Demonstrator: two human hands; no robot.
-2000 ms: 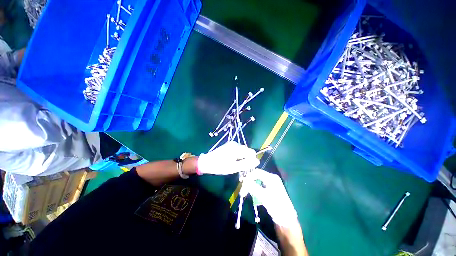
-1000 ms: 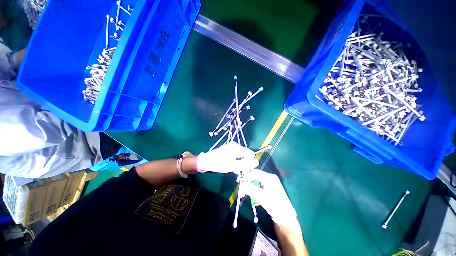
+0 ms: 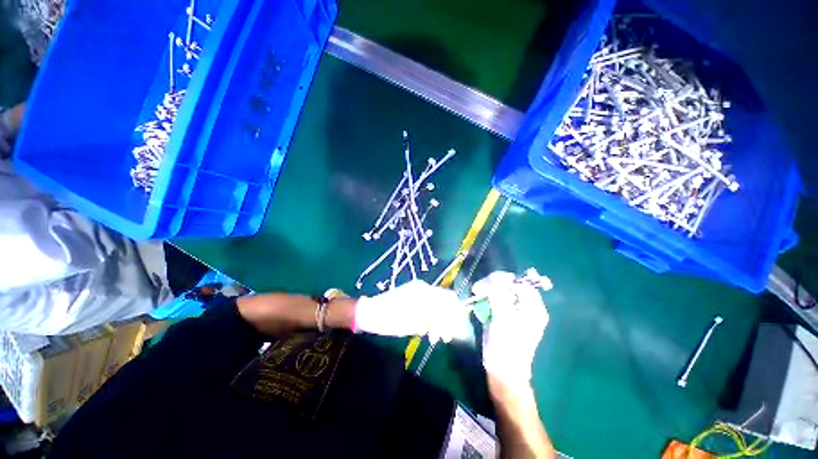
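My left hand point(image 3: 417, 309), in a white glove with a pink cuff, is at the yellow line; a thin cable end shows at its fingers. My right hand point(image 3: 514, 323), also gloved in white, is closed around several short cables whose white connector ends point(image 3: 538, 280) stick out above the fingers. A small green piece point(image 3: 482, 311) shows between the hands. A loose pile of crossed whitish cables point(image 3: 408, 215) lies on the green mat just beyond my left hand. What lies inside the fingers is mostly hidden.
A blue bin point(image 3: 202, 152) with some cables stands at the upper left, and another blue bin point(image 3: 574, 202) heaped with cables at the upper right. A metal rail point(image 3: 422, 81) runs between them. A lone cable point(image 3: 700, 351) lies at right, near a grey box point(image 3: 782, 376). A person's sleeve point(image 3: 72, 269) is at left.
My right hand has moved right and up, with its cables now pointing up and right instead of down. My left hand has shifted slightly down. The view has shifted a little.
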